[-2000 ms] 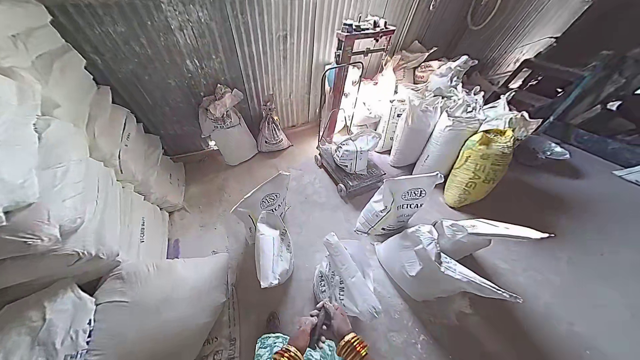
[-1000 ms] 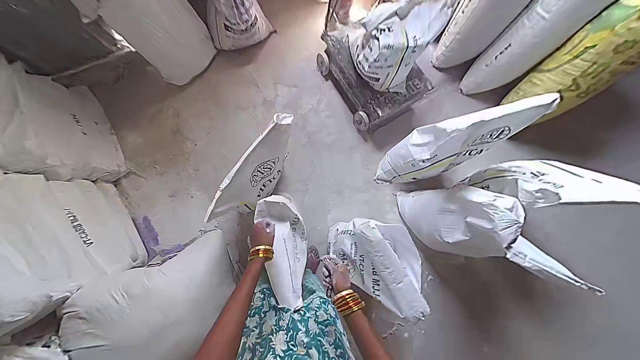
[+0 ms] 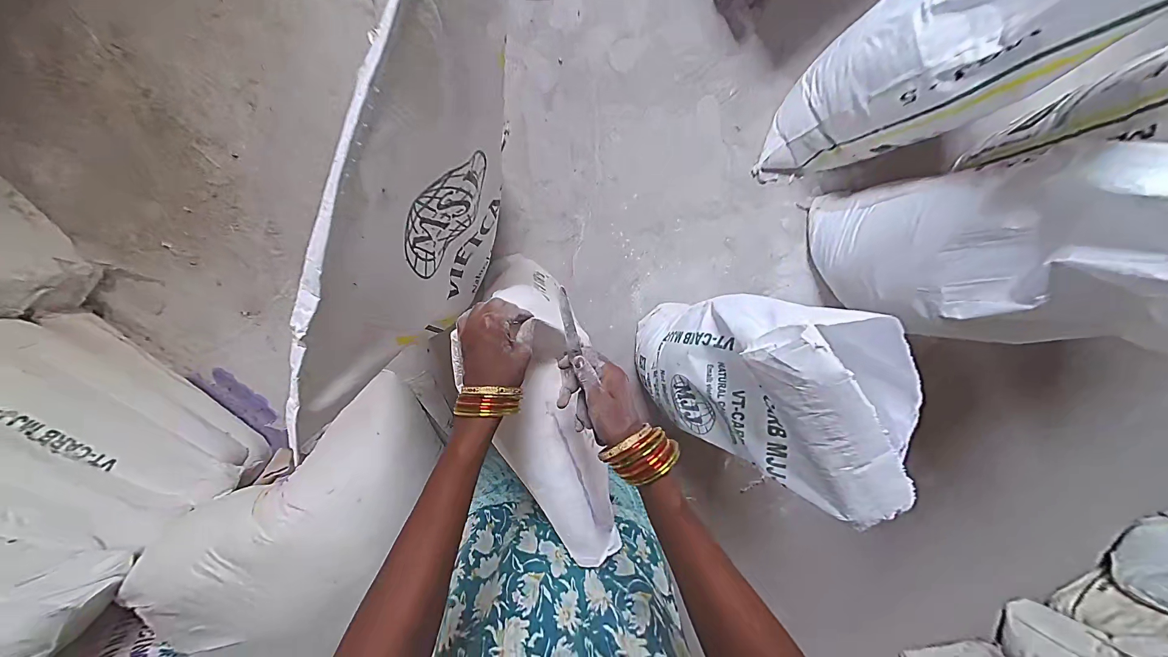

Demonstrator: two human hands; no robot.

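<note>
My left hand (image 3: pixel 495 342) is closed on the edge of a white woven sack (image 3: pixel 561 456) that stands against my patterned garment. In my right hand (image 3: pixel 604 392), powdered with white dust, is a narrow blade-like tool (image 3: pixel 569 321), its tip pointing up and away over the sack. The tool's exact kind is hard to tell. A printed white sack (image 3: pixel 693 383) with an upright top stands just right of my right hand. Behind my left hand rises a tall, flattened printed sack (image 3: pixel 401 201).
Filled white sacks (image 3: pixel 301 520) are piled at the left and lower left. More sacks (image 3: pixel 931 246) stand at the right and upper right. Part of another pile (image 3: pixel 1049 630) shows at the lower right. White powder dusts the concrete floor (image 3: pixel 620 182).
Two seconds ago my hands were together in front of me; now my left hand grips the sack and my right hand is over it with the tool. The view has tilted down and closer.
</note>
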